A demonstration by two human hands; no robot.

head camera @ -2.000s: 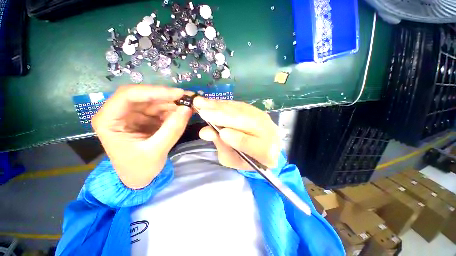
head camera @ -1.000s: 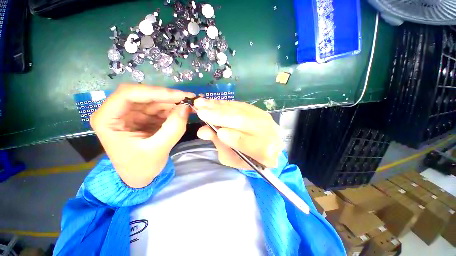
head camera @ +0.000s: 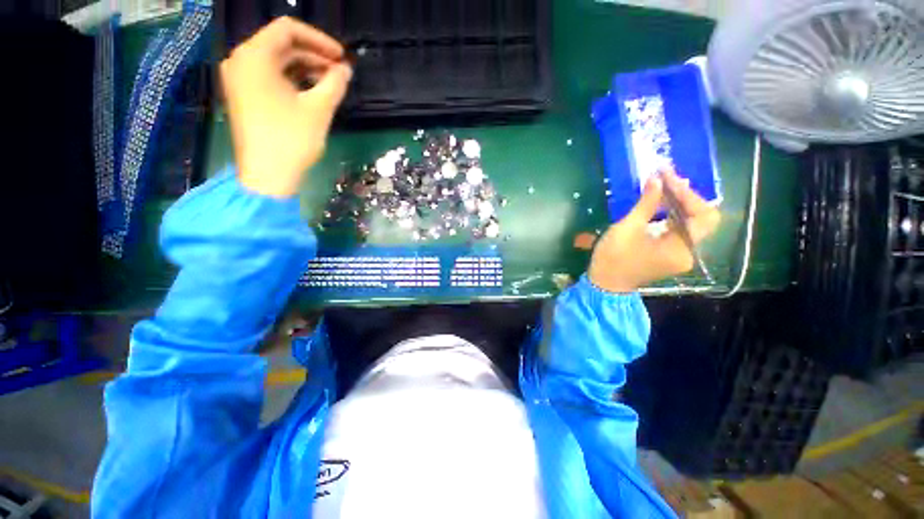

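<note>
My left hand (head camera: 284,101) is raised over the left end of the black component tray (head camera: 446,61), thumb and fingertips pinched around a small dark component (head camera: 355,53), partly hidden. My right hand (head camera: 653,235) holds the tweezers (head camera: 685,231), with their tip at the near part of the blue parts bin (head camera: 694,132). Tiny whitish pieces (head camera: 645,127) lie in the bin. I cannot tell whether the tweezers grip one. A pile of dark and silver loose components (head camera: 431,188) lies on the green mat between my hands.
A blue sheet with rows of small white marks (head camera: 375,272) lies along the bench's near edge. Long blue strips (head camera: 152,112) lie at the left. A white fan (head camera: 846,86) stands at the right, above black crates (head camera: 856,223). A small tan piece (head camera: 585,240) lies beside my right hand.
My hands have parted. The left has moved forward to the black tray, the right has moved right to the blue bin with the tweezers. The view has shifted, showing more of the tray and fan.
</note>
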